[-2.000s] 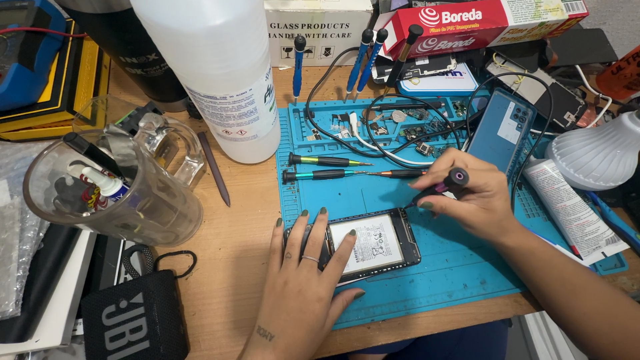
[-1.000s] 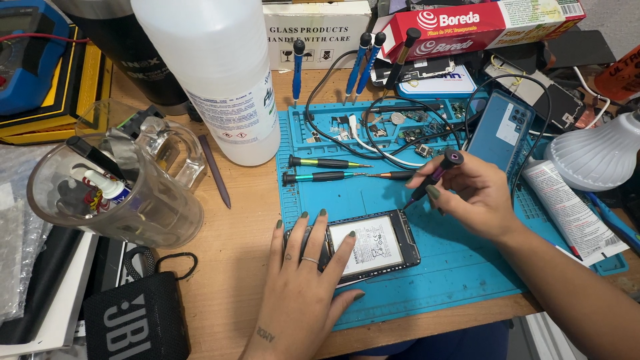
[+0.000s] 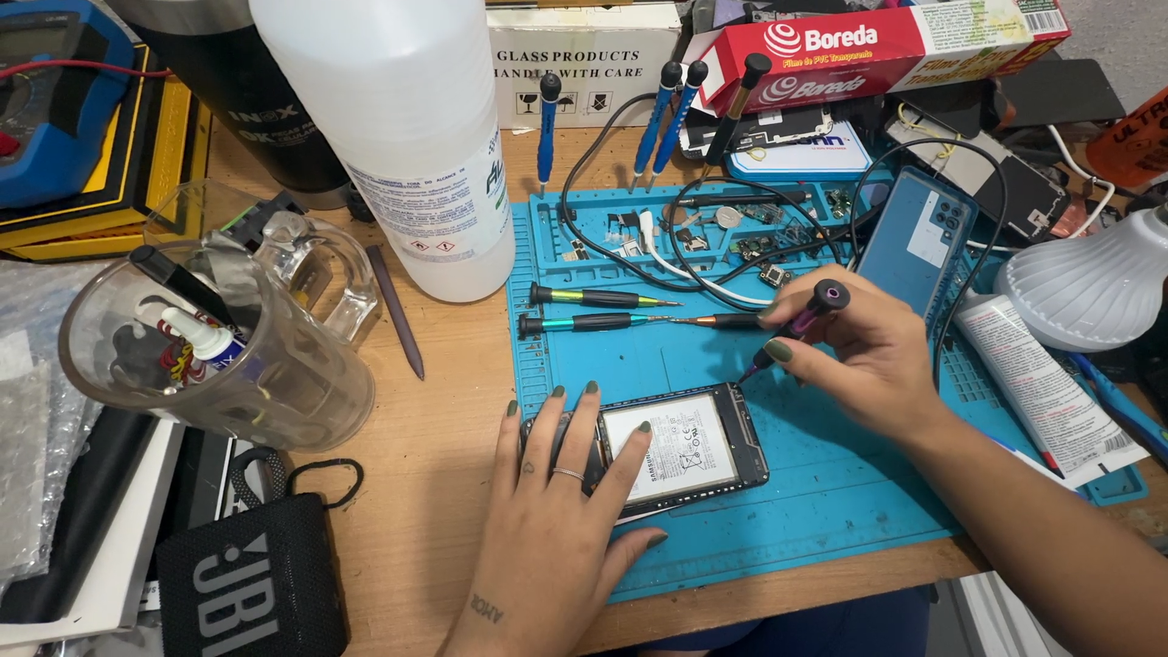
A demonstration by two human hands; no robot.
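An opened smartphone (image 3: 746, 447) with its white-labelled Samsung battery (image 3: 680, 447) exposed lies on a blue silicone repair mat (image 3: 821, 502). My left hand (image 3: 566, 493) rests spread over the phone's left end, fingertips on the frame and battery, gripping nothing. In my right hand (image 3: 849, 356) is a purple and black precision screwdriver (image 3: 803, 319), tilted, its tip at the phone's upper right corner. Three more precision screwdrivers, one with a green band (image 3: 598, 297), one teal (image 3: 584, 322) and one orange (image 3: 721, 320), lie on the mat above the phone.
Screwdrivers stand upright in the mat's back edge, by small parts and a black cable (image 3: 593, 246). A large plastic bottle (image 3: 411, 182), a glass mug (image 3: 219, 365) and a JBL speaker (image 3: 255, 575) stand left. A blue phone back (image 3: 917, 242), a tube (image 3: 1040, 392) and a bulb (image 3: 1086, 283) lie right.
My right hand has shifted slightly, and the screwdriver, more upright one second ago, now leans with its tip at the phone's corner. The left hand has stayed on the phone.
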